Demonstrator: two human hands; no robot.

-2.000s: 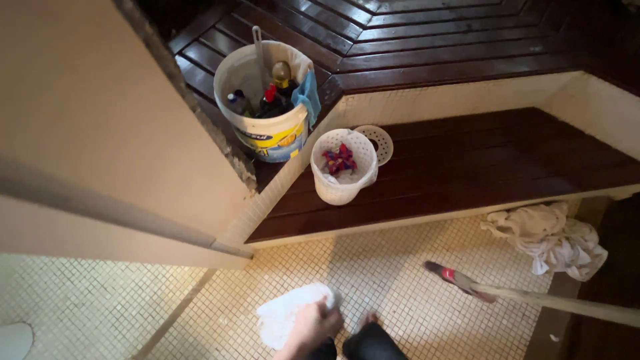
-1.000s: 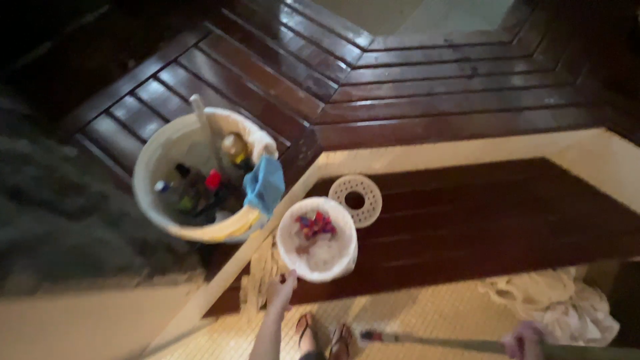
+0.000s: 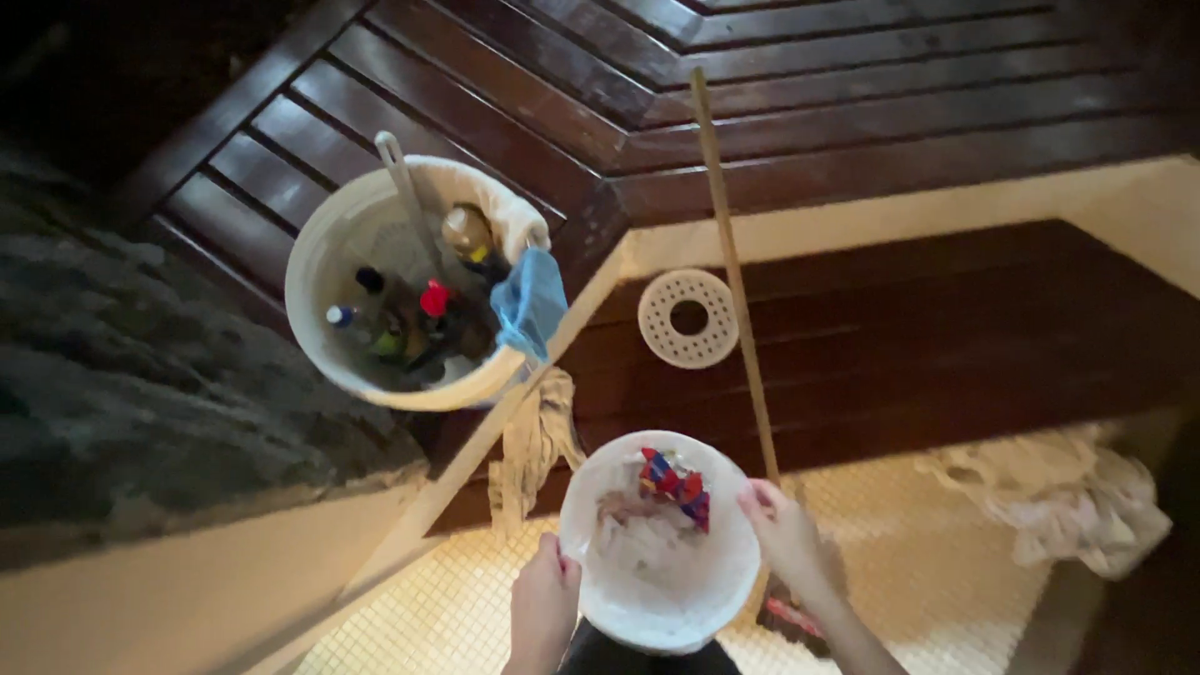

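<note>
Between my two hands is a white plastic basket (image 3: 656, 600), seen from above. My left hand (image 3: 546, 600) grips its left rim, and my right hand (image 3: 792, 544) pinches the right rim. A crumpled red and blue wrapper (image 3: 675, 487) lies inside, over whitish and brownish matter too blurred to name. Beyond the basket a round perforated lid (image 3: 689, 319) with a central hole lies on the dark wooden step. A long-handled brush (image 3: 736, 272) leans against the step edge, its reddish head (image 3: 795, 619) low, near my right forearm.
On the slatted wood at left stands a large bucket (image 3: 309, 328) holding bottles and a long-handled tool, with a blue cloth (image 3: 532, 305) over its rim. A beige cloth (image 3: 534, 450) hangs beside it. Crumpled pale fabric (image 3: 1069, 497) lies right, by the tiled floor (image 3: 928, 544).
The basket has left the step beside the lid and is now lifted toward me in both hands. The brush, lying low at the right before, now leans upright. The view has moved closer.
</note>
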